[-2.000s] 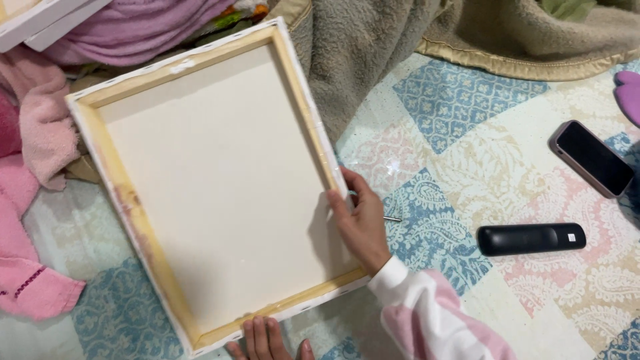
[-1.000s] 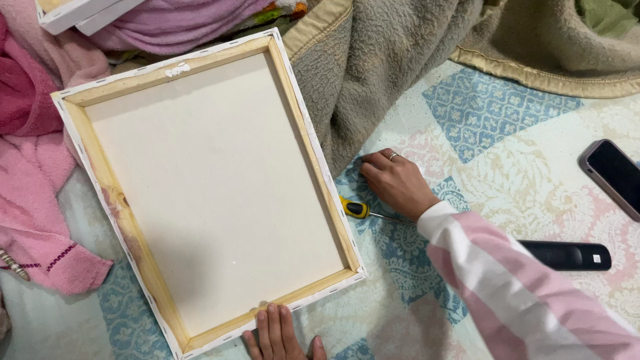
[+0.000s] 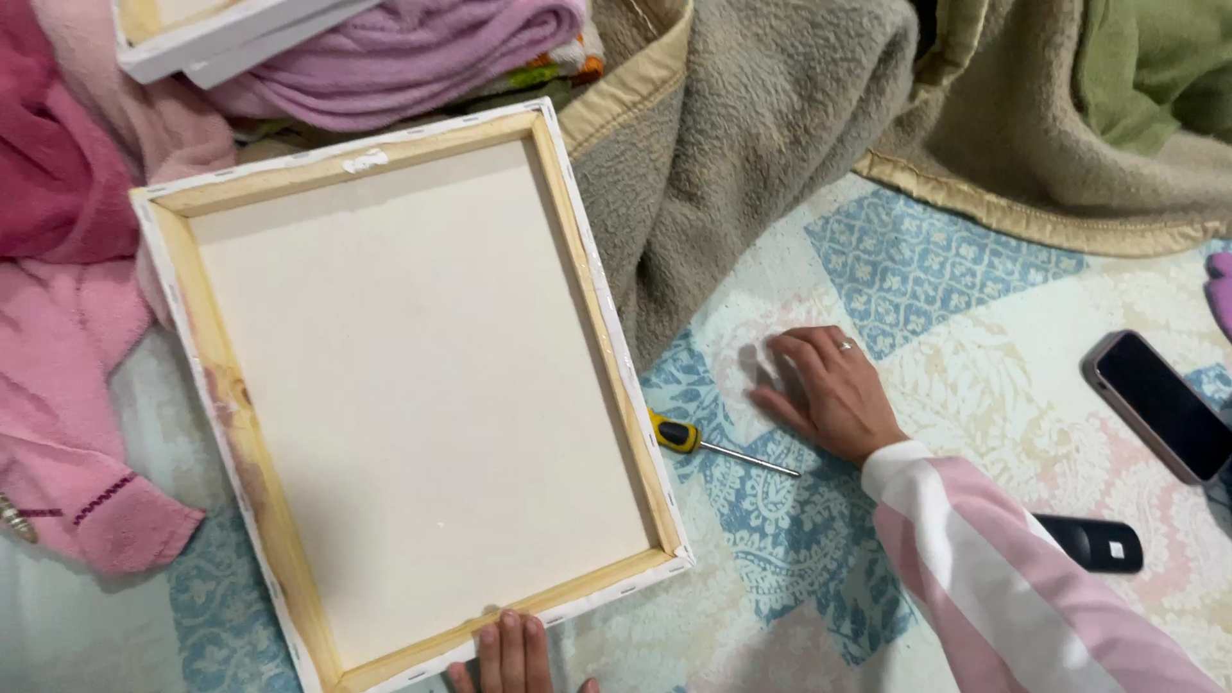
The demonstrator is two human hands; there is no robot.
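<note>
A stretched canvas (image 3: pixel 414 366) lies back side up on the patterned bedsheet, its wooden stretcher bars and staples showing. My left hand (image 3: pixel 510 659) rests its fingers on the lower bar; part of that hand is cut off by the bottom edge of the view. To the right of the canvas, my right hand (image 3: pixel 833 390) is over the sheet with fingers apart and nothing in it, a ring on one finger. A screwdriver (image 3: pixel 679 435) with a yellow and black handle lies between the canvas and my right hand, its handle end partly hidden by the frame.
A smartphone (image 3: pixel 1165 404) lies at the right, and a black device (image 3: pixel 1092 544) is partly under my right sleeve. Behind are a grey-brown fleece blanket (image 3: pixel 760 125), a folded purple cloth (image 3: pixel 414 67) and more canvases (image 3: pixel 250 43). Pink clothing (image 3: pixel 77 414) lies at the left.
My right hand has let go of the canvas's right side and moved right onto the sheet. More of the screwdriver shows now. My left hand stays at the lower bar.
</note>
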